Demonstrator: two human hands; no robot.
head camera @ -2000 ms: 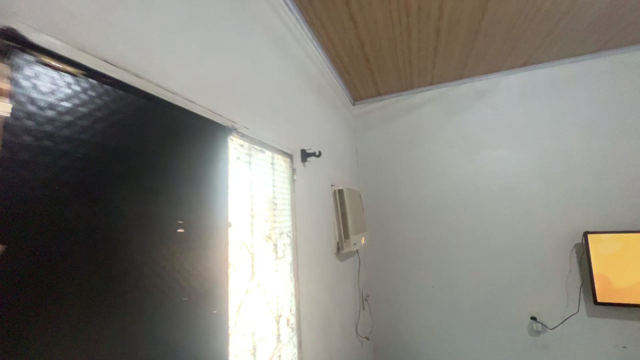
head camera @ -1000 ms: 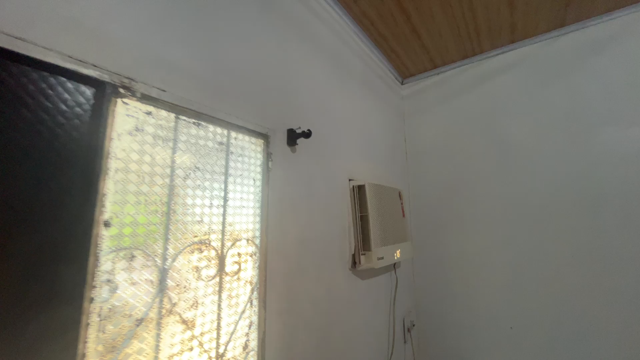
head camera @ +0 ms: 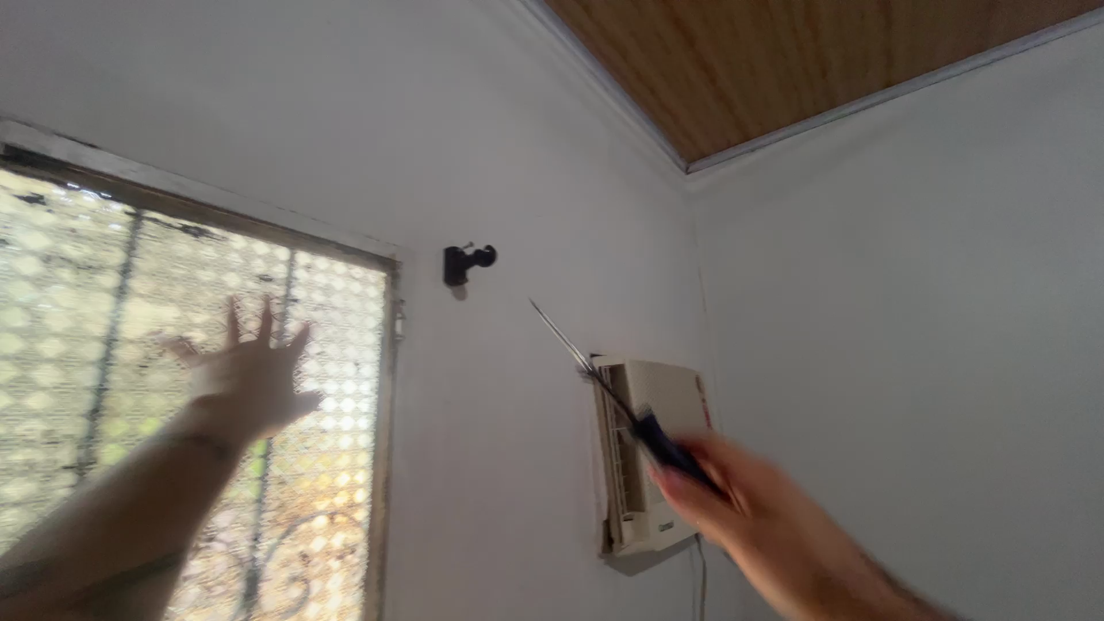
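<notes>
My left hand (head camera: 250,379) is raised with its fingers spread in front of the patterned glass window (head camera: 345,345); it holds nothing, and whether it touches the glass cannot be told. My right hand (head camera: 742,492), lower right, grips the dark handle of a tool with a long thin metal shaft, which looks like a screwdriver (head camera: 642,418). The shaft points up and left, its tip apart from the black curtain rod bracket (head camera: 466,263) on the wall. A screw or nail sticks up at the bracket.
A window air conditioner (head camera: 668,388) sits in the wall behind my right hand, with a cord (head camera: 700,578) hanging below it. The window's worn frame (head camera: 386,431) stands left of the bracket. A wood-look ceiling (head camera: 733,69) meets the walls at the upper right corner.
Both my hands have come into view, the right one with the tool; neither showed in the earlier frames. The view has shifted along the wall, and the dark panel left of the window is out of sight.
</notes>
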